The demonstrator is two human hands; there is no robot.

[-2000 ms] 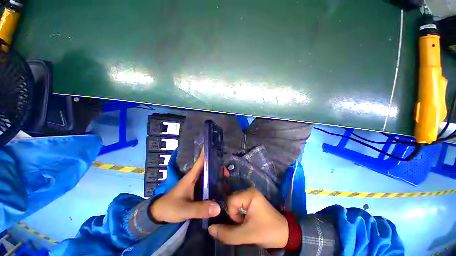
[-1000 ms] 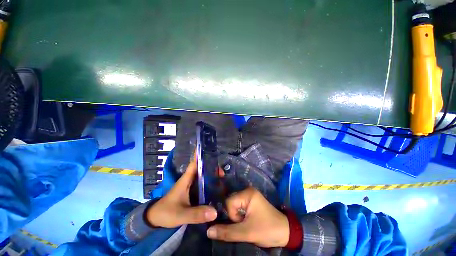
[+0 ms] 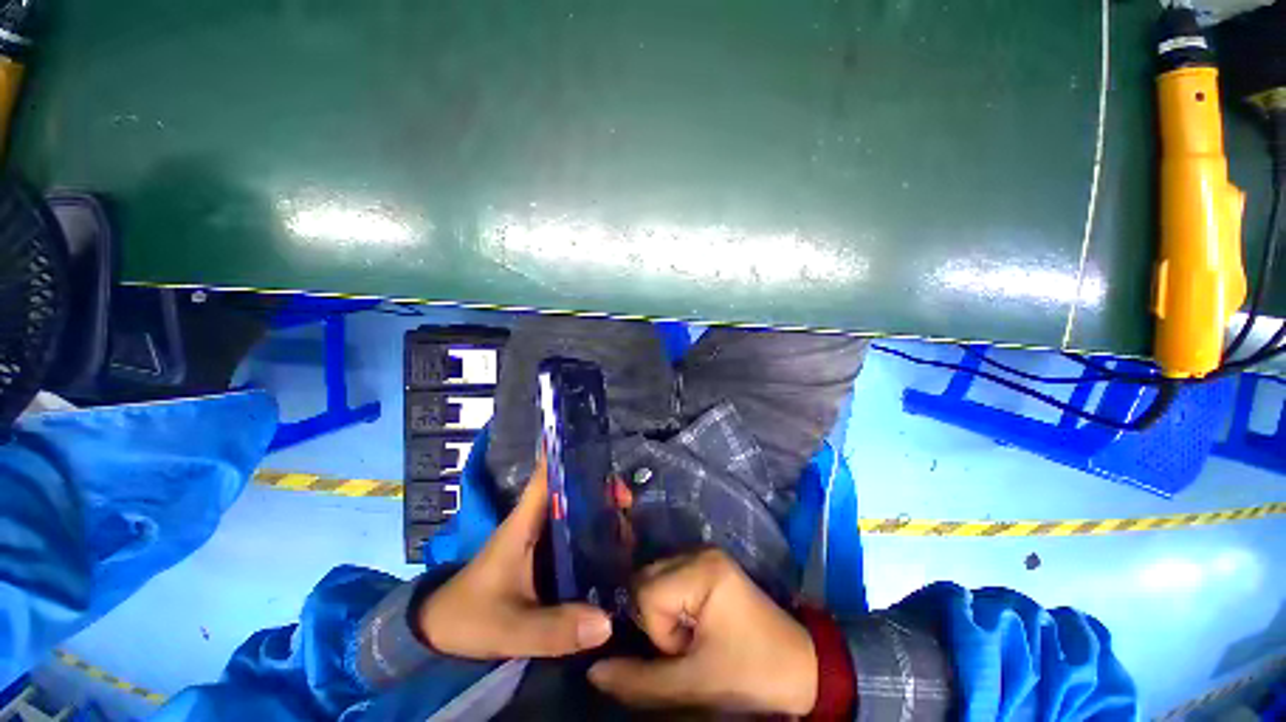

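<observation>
A dark blue-black smartphone (image 3: 578, 473) is held over my lap, tilted, with its camera end pointing away from me toward the bench. My left hand (image 3: 501, 592) grips it along its left side and near end, the thumb on its near part. My right hand (image 3: 726, 635) is at the phone's near right edge with curled fingers and the thumb below. Whether my right fingers hold a small thing is hidden.
A green bench (image 3: 635, 127) spans the top. A yellow electric screwdriver (image 3: 1195, 226) with cables is at the right; part of another shows top left. A black fan (image 3: 26, 289) is at the left. Stacked black trays (image 3: 427, 437) stand left of my lap. A blue sleeve (image 3: 127, 494) shows left.
The phone has turned from nearly edge-on to show more of its dark face, and its far end sits slightly further left and lower. Both hands stay on it. The view has shifted slightly.
</observation>
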